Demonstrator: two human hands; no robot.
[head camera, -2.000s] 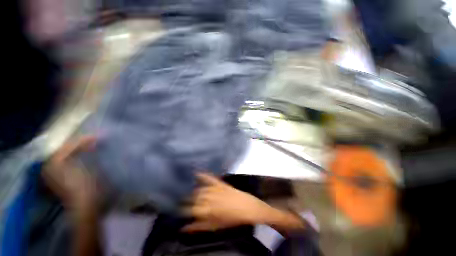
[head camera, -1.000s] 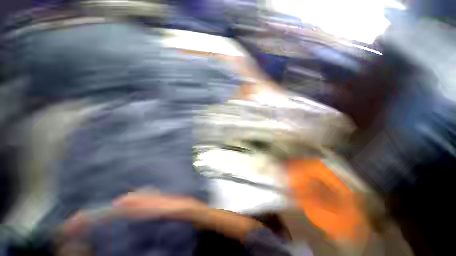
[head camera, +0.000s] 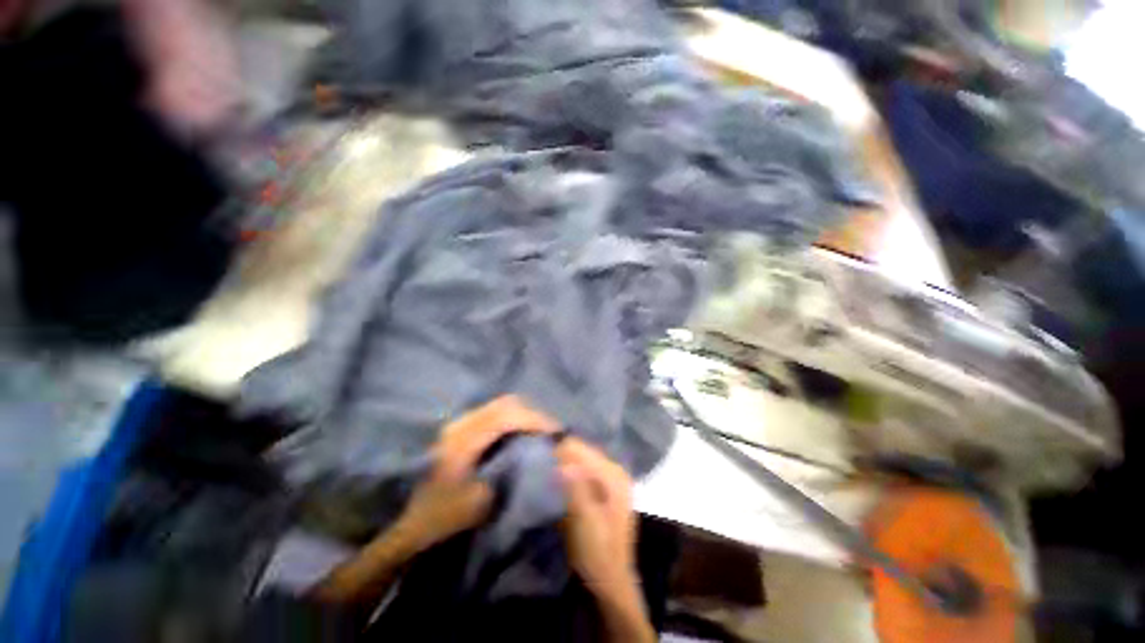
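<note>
A large blue-grey garment (head camera: 465, 314) lies in a crumpled heap on the pale machine table, its near part hanging over the front edge. My left hand (head camera: 471, 467) and my right hand (head camera: 595, 500) are close together at the table's front edge. Both hold a bunched part of the garment between the fingers, with a dark edge showing between them. The sewing machine (head camera: 929, 358) stands to the right. A narrow grey tape (head camera: 779, 484) runs from the orange tape reel (head camera: 944, 553) towards the needle area. The picture is blurred, so the fingertips are unclear.
More grey cloth (head camera: 502, 50) is heaped at the back. A blue edge (head camera: 88, 502) stands at the left. Dark cloth (head camera: 101, 176) and pink cloth (head camera: 182, 63) lie at the upper left. Dark blue cloth (head camera: 979, 189) is at the upper right.
My hands have come together on the bunched garment part, from spread apart two seconds ago. The view has swung away and back. The tape now shows clearly.
</note>
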